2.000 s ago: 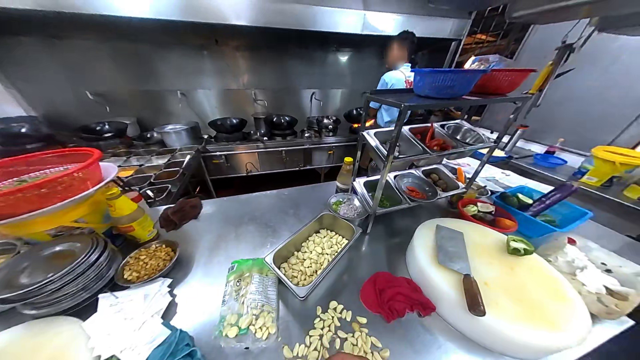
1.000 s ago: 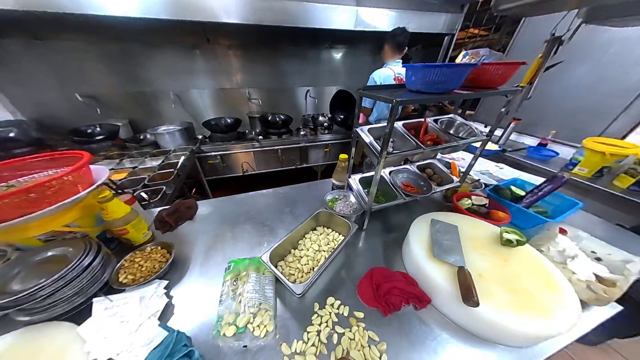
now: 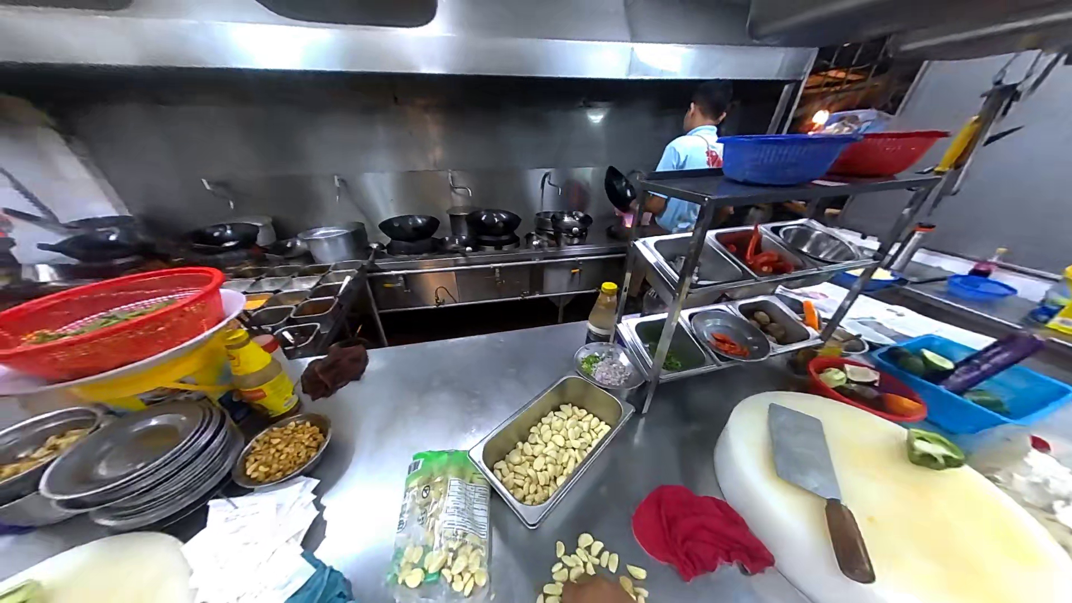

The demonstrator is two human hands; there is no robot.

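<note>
At the bottom edge, the top of my right hand [image 3: 596,589], as its place suggests, shows blurred over loose peeled garlic cloves [image 3: 584,554] on the steel counter; its fingers are hidden. My left hand is out of view. Just above the loose cloves stands a rectangular steel pan [image 3: 551,452] partly filled with peeled cloves. To its left lies a clear and green plastic bag [image 3: 442,528] with more cloves inside. A crumpled red cloth [image 3: 699,532] lies right of the loose cloves. A cleaver [image 3: 806,456] with a wooden handle rests flat on the round white chopping board [image 3: 946,536].
A steel rack [image 3: 712,188] with ingredient pans stands at right, beside a blue tray [image 3: 1026,402] of vegetables. Stacked metal plates [image 3: 138,452], papers [image 3: 251,536] and a bowl of fried pieces [image 3: 285,452] are at left. A co-worker [image 3: 691,163] stands at the woks behind.
My hand shows more over the loose cloves than one second ago. The co-worker's wok, low over the flame two seconds ago, is now raised and tilted.
</note>
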